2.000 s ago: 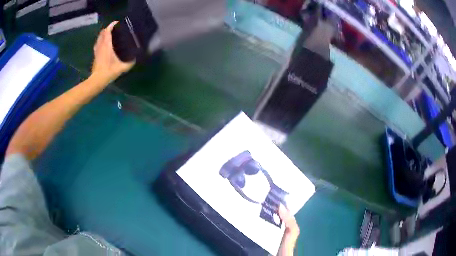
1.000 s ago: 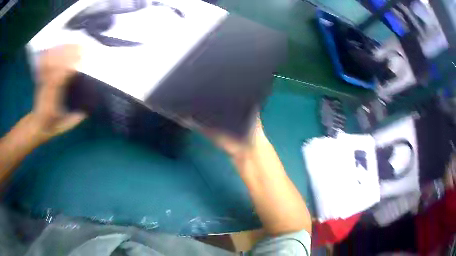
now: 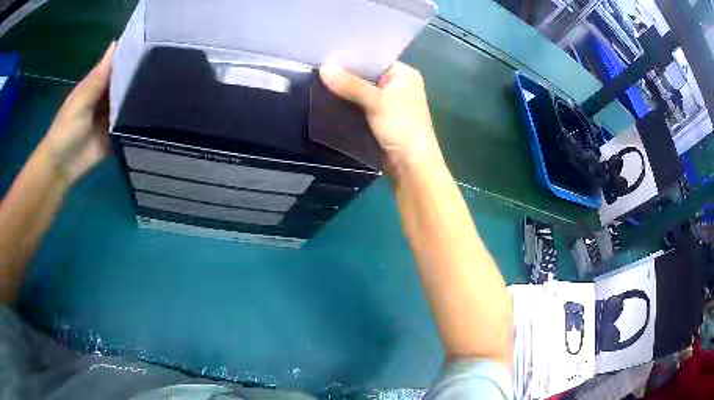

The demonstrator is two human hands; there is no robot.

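A retail box stands on the green bench in front of me, its back with grey text panels facing me. Its top is open and the white-lined lid flap is raised. Black material with a pale rounded strip shows inside. My left hand holds the box's left side, its fingers partly hidden. My right hand is at the right end of the opening, thumb inside at the raised flap, beside a small dark side flap.
At the right are a fanned pile of white booklets, small black cards, a blue tray with dark headphones, and boxes with headphone pictures. A blue tray edge shows at far left. Part of a person in red is at lower right.
The box has turned from its picture face to its text-panel back and now stands with its top open. My right hand has moved up to the opening; my left hand still holds the left side.
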